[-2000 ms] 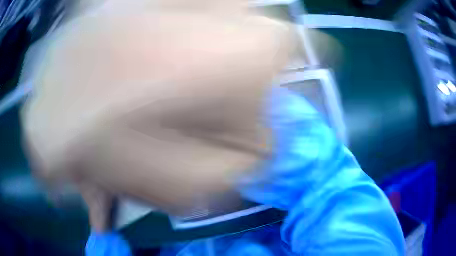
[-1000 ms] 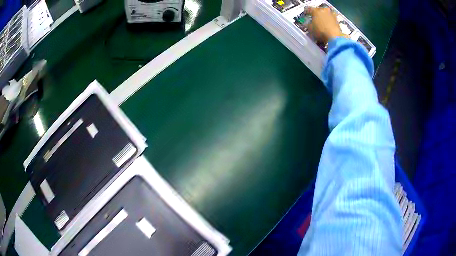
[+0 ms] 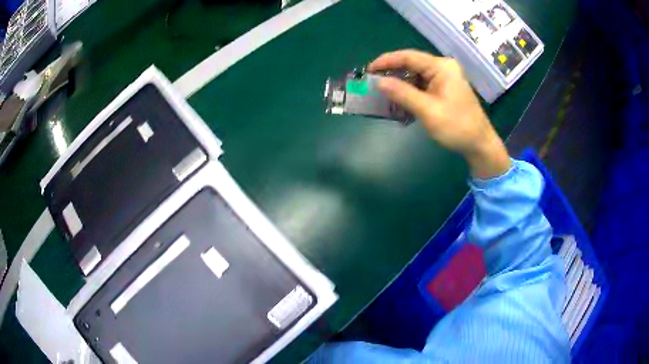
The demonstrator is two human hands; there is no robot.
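Observation:
My right hand [image 3: 445, 99] holds a circuit board [image 3: 363, 96] between thumb and fingers, above the green bench. The board is small and dark grey with a green patch; its far end points left. A board tray [image 3: 455, 53] with yellow-marked boards in compartments lies behind my hand at the upper right. A tablet back cover [image 3: 206, 284] lies inner side up in a white foam tray at the lower left, with a long pale strip and small white stickers. A second back cover [image 3: 121, 178] lies just beyond it. My left hand is not in view.
A pale rail [image 3: 249, 46] crosses the green bench [image 3: 299, 156]. A white sheet [image 3: 43, 309] lies left of the covers. Grey loose pouches [image 3: 43, 92] and a white tray [image 3: 21, 43] are at the upper left. A blue bin [image 3: 526, 178] with white-edged pieces and a red item [image 3: 457, 276] is at the right.
My right hand has come back from the board tray, moving left and toward me, and now holds a circuit board. The covers appear larger and further up in view. The dial device has left the view.

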